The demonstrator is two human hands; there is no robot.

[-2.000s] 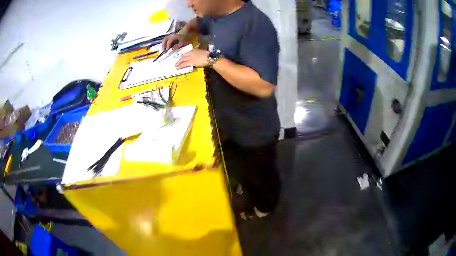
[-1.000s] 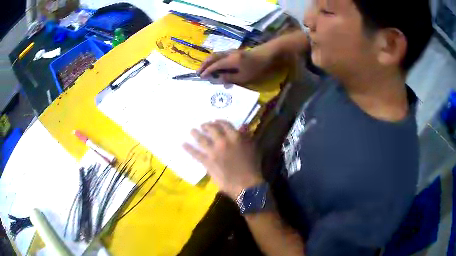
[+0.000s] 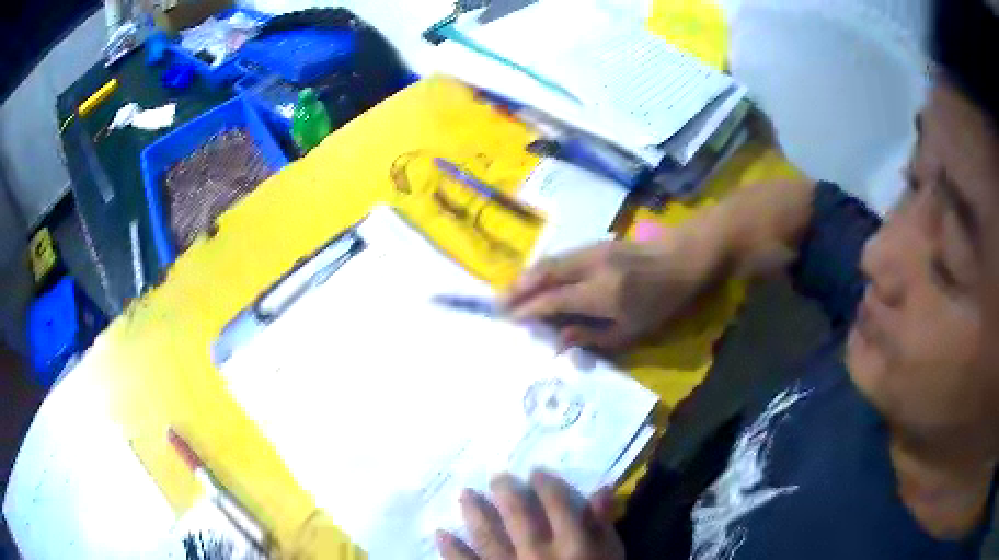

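Neither of my hands is in view. A clipboard with white papers (image 3: 394,383) lies on the yellow table (image 3: 164,361) in front of me, with a round stamp mark near its right corner. Another person's hand holds a dark pen (image 3: 471,306) over the papers. That person's other hand (image 3: 531,520) rests at the papers' lower edge. A red-tipped marker (image 3: 219,492) lies at the lower left. Tips of dark wires (image 3: 203,545) show at the bottom edge, mostly cut off.
The other person (image 3: 876,438) is close on the right. Stacked papers (image 3: 613,77) lie at the back. A blue tray of brown-red small parts (image 3: 214,181) and a green bottle (image 3: 310,120) are at the upper left. A blue pen (image 3: 482,188) lies behind the clipboard.
The view has come closer to the clipboard, and the other person has shifted right in the picture. The dark wire bundle has slid almost out at the bottom.
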